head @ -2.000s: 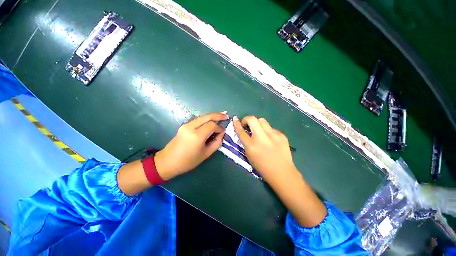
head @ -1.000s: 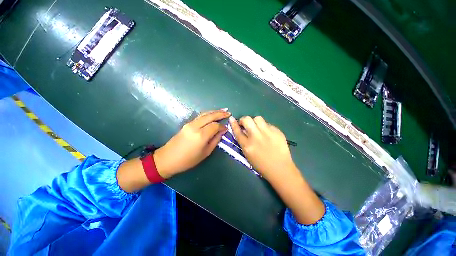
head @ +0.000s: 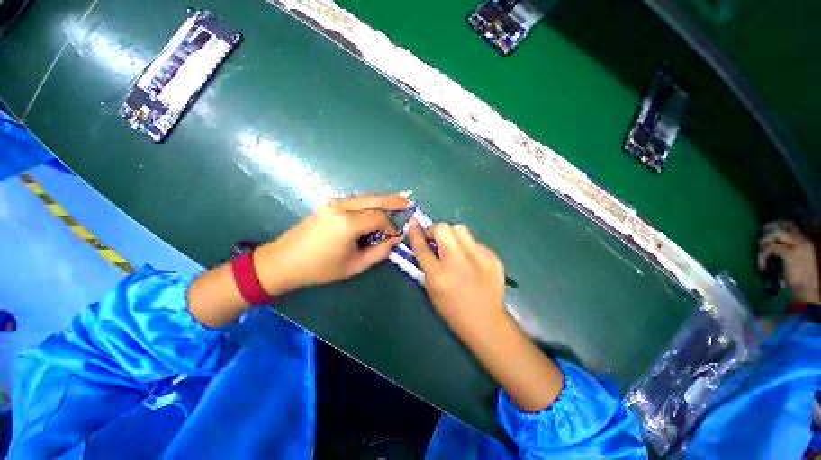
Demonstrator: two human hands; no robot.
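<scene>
A phone unit lies at the middle of the dark green bench, mostly hidden under both hands; a strip of its silvery-white and dark surface shows between them. My left hand, with a red wrist band, grips the unit's upper left end, its index finger stretched along the edge. My right hand has its fingertips on the unit, touching close to the left fingertips. The dark end of a thin tool juts out past the right hand. Any small part at the fingertips is too hidden to tell.
Another phone unit lies at the bench's upper left. Two units, one at the top and one at right, lie on the green belt beyond the whitish edge strip. A clear plastic bag and another person's hand are at right.
The belt units have shifted up and left. Two narrow units at right are no longer visible. Another person's hand and blue sleeve have come in at right. My hands have shifted slightly left.
</scene>
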